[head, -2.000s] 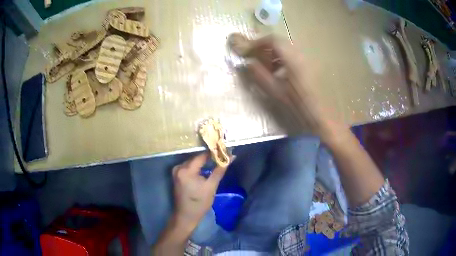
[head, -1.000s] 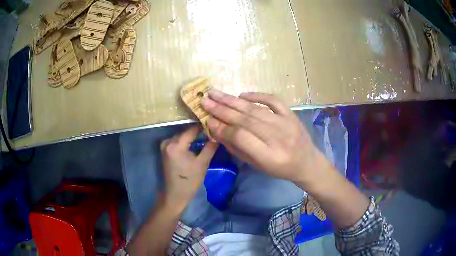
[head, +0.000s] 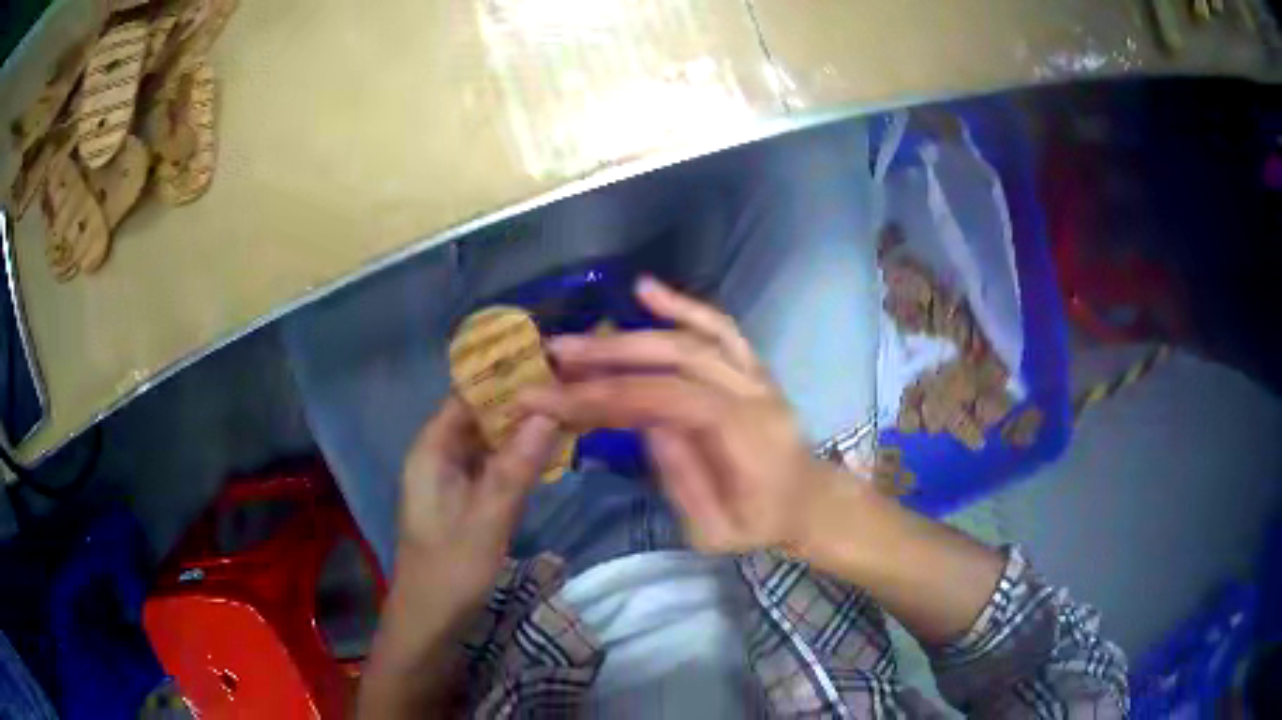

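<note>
A tan sole plate (head: 499, 369) with dark cross stripes, rounded and oblong, is over my lap with its striped face up. My left hand (head: 467, 471) grips its lower end between thumb and fingers. My right hand (head: 703, 422) is at the plate's right side, fingers spread and somewhat blurred, with fingertips at its edge; whether it grips the plate cannot be told. Anything under the plate is hidden.
A loose pile of striped pieces (head: 113, 92) lies on the tan table (head: 366, 155) at upper left. A blue tray (head: 1043, 324) beside my right knee holds small brown plates (head: 963, 394) and a white liner (head: 970, 211). A red stool (head: 232, 654) stands at lower left.
The sole plate and both hands have moved off the table edge to over my lap. My right hand no longer covers the plate. The view has tipped down, showing more of the tray.
</note>
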